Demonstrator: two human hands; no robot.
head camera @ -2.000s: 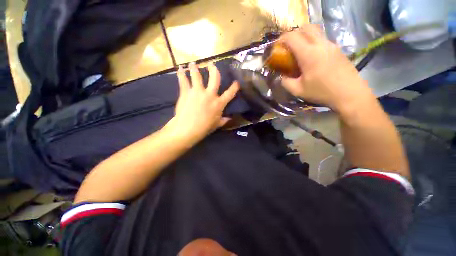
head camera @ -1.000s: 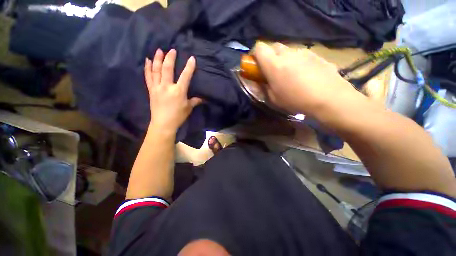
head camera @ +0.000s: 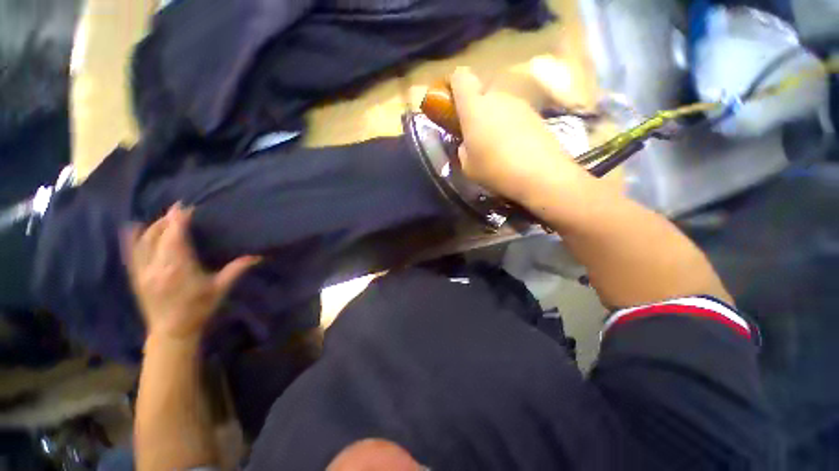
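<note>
A dark garment (head camera: 313, 198) lies lengthwise along the board in front of me, its left part loose and hanging. My right hand (head camera: 501, 143) is closed on the orange-brown handle of a silver steam iron (head camera: 440, 166), which sits at the garment's right end. Whether its sole touches the cloth cannot be told. My left hand (head camera: 179, 271) is blurred, fingers apart, at the garment's left front part. It grips nothing that I can see. The board under the garment is mostly hidden.
More dark cloth (head camera: 368, 46) lies on the tan table surface (head camera: 368, 120) at the far side. A yellow-green steam hose (head camera: 644, 129) runs right from the iron. Silvery sheeting (head camera: 644, 175) and a pale rounded object (head camera: 745, 55) are at the right. A small white label (head camera: 274, 140) shows on the cloth.
My left hand has moved left and nearer to me. The bunched garment now lies flatter and longer along the board. My right hand still holds the iron, at the cloth's right end.
</note>
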